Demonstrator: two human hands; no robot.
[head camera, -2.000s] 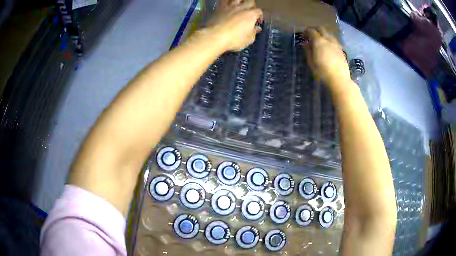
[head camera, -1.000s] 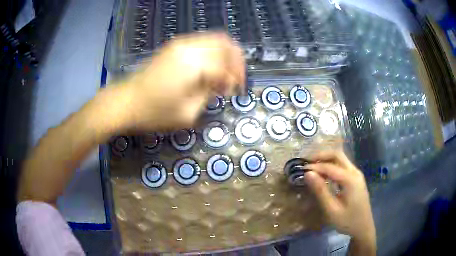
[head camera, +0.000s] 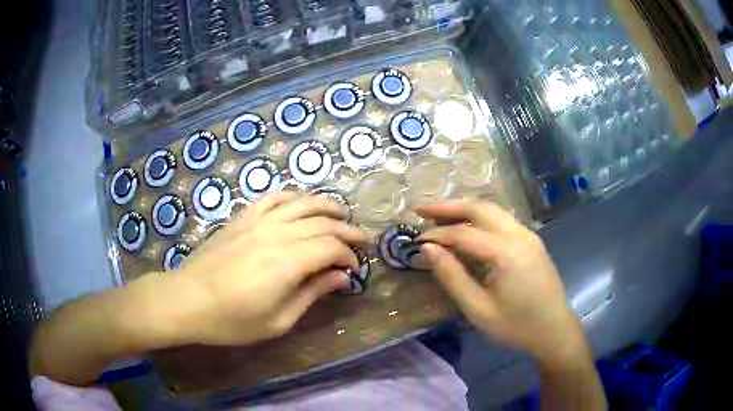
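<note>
The clear pocket tray (head camera: 321, 357) lies close in front of me, brown-looking, with two full-looking rows of round parts (head camera: 310, 162) and part of a third row showing. My left hand (head camera: 257, 273) is over the tray's lower middle, its thumb and fingers on a round part (head camera: 356, 277). My right hand (head camera: 498, 273) is just right of it, its fingertips pinching a round part (head camera: 399, 246) low over the pockets. My left hand hides part of the third row. Empty pockets show at the tray's right side.
The slotted tray (head camera: 309, 40) with dark parts on edge lies beyond the pocket tray. A shiny stack of empty pocket trays (head camera: 595, 104) stands at the right, with tan cardboard sheets (head camera: 679, 40) past it. Blue objects (head camera: 651, 377) show at the lower right.
My left hand has come down to the tray's lower middle and touches a round part there. My right hand stays low over the tray with its part. The view has turned and shifted.
</note>
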